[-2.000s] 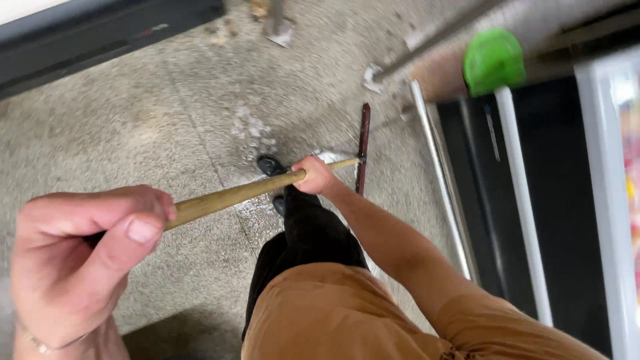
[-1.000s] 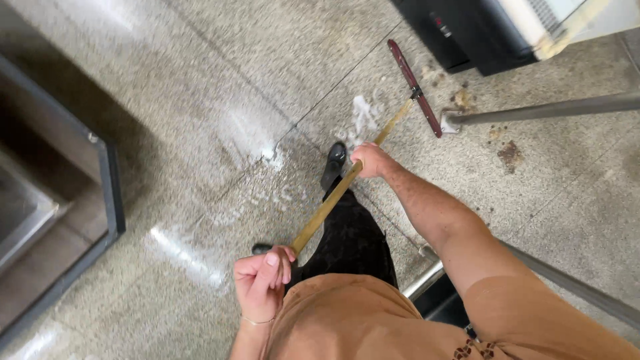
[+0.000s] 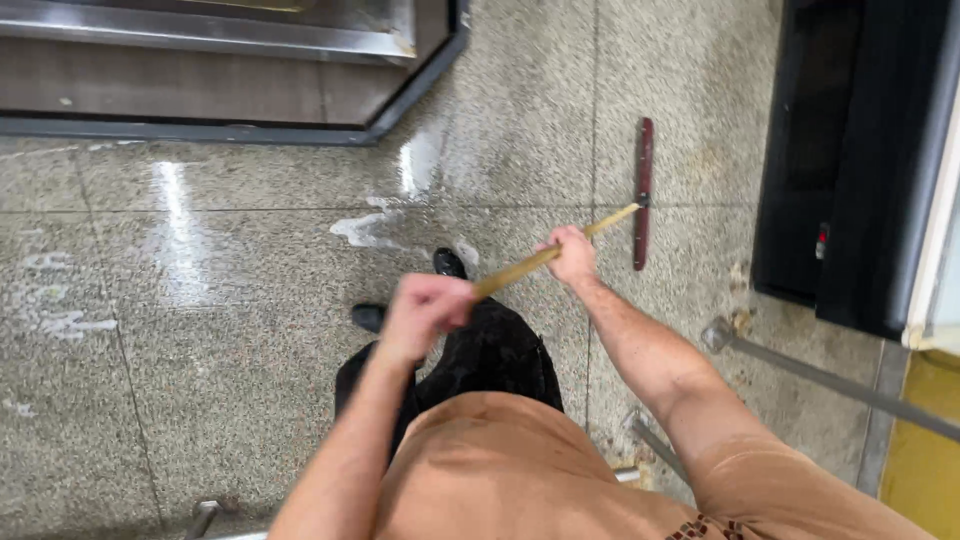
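Observation:
My left hand [image 3: 427, 311], slightly blurred, is closed around the upper end of a wooden pole [image 3: 517, 272]. Farther down the same pole, my right hand [image 3: 572, 255] grips it. The pole slants away to the right and joins the middle of a dark red floor squeegee head [image 3: 643, 161], which lies on the speckled floor. Whitish suds [image 3: 367, 229] are on the floor left of the pole, near my black shoes [image 3: 448, 262].
A dark-edged counter with a metal rim [image 3: 375, 135] fills the upper left. At the right stands a black appliance [image 3: 855, 165]. Metal legs [image 3: 817, 379] reach the floor at the lower right, beside brown stains. More suds [image 3: 71, 322] lie far left.
The view has turned strongly, bringing the counter to the upper left. Both hands have stayed on the pole. The squeegee head now lies on floor away from the metal leg it was beside one second ago.

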